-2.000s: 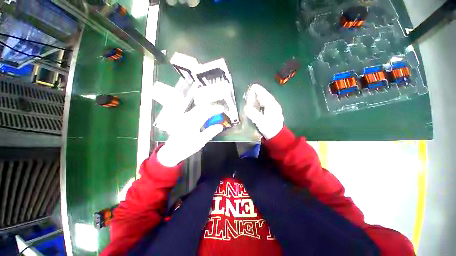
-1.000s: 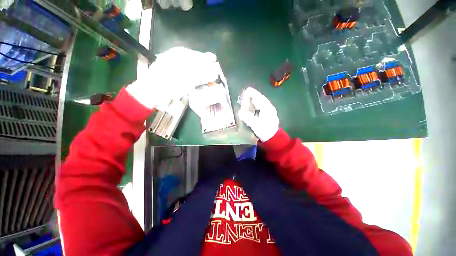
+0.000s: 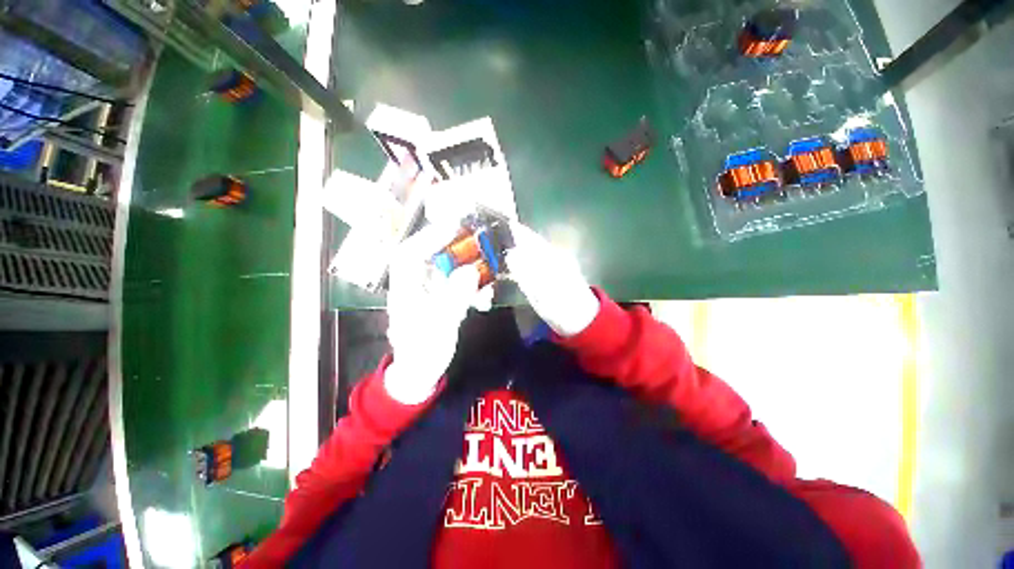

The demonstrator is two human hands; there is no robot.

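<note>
My left hand, in a white glove, holds a wound coil with orange winding and blue body near the bench's front edge. My right hand, also gloved, has its fingertips closed at the coil's right side. A dark grey part shows at the coil's upper right; I cannot tell if it is separate. The upright white fixture block stands just beyond the hands. A second white fixture block leans to its left, partly washed out by glare.
A dark and orange loose coil lies on the green bench mat. The clear blister tray at right holds several coils. A green conveyor with spaced coils runs at left, beyond a pale rail. A dark bar crosses the upper right.
My left hand reached over the fixtures, then came back towards me and now holds a coil in front of them. My right hand has moved left to meet it. The conveyor coils have shifted.
</note>
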